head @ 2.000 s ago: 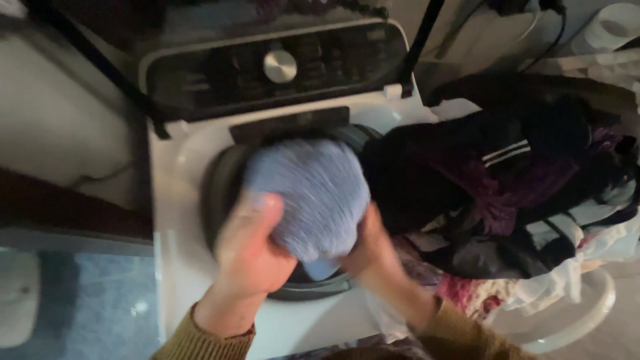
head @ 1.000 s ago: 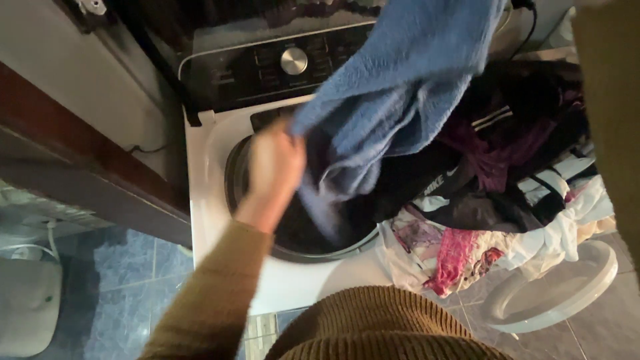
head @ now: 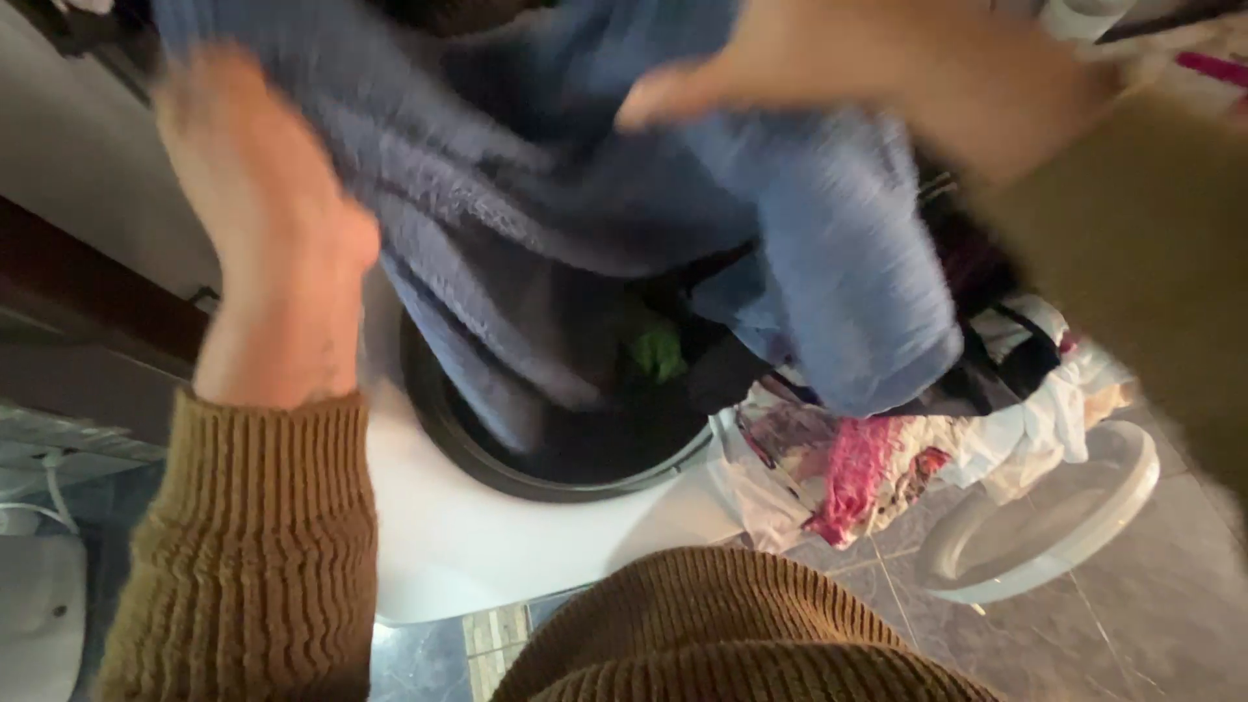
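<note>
A blue terry towel is spread between my hands and hangs over the round opening of a white top-loading washing machine. My left hand is raised at the towel's left edge, its fingers blurred, so its hold cannot be told. My right hand holds the towel at the upper right, and part of the cloth hangs below it. Inside the dark drum a green item shows beneath the cloth. The towel hides the control panel.
Right of the drum lie dark clothes and a pink lacy cloth on a white plastic bag. A round white plastic lid or basin is by the tiled floor. A dark brown edge runs along the left.
The blue cloth, bunched between both hands two seconds ago, is now spread wide over the drum. My left hand has moved up and left from over the drum. The view has come closer.
</note>
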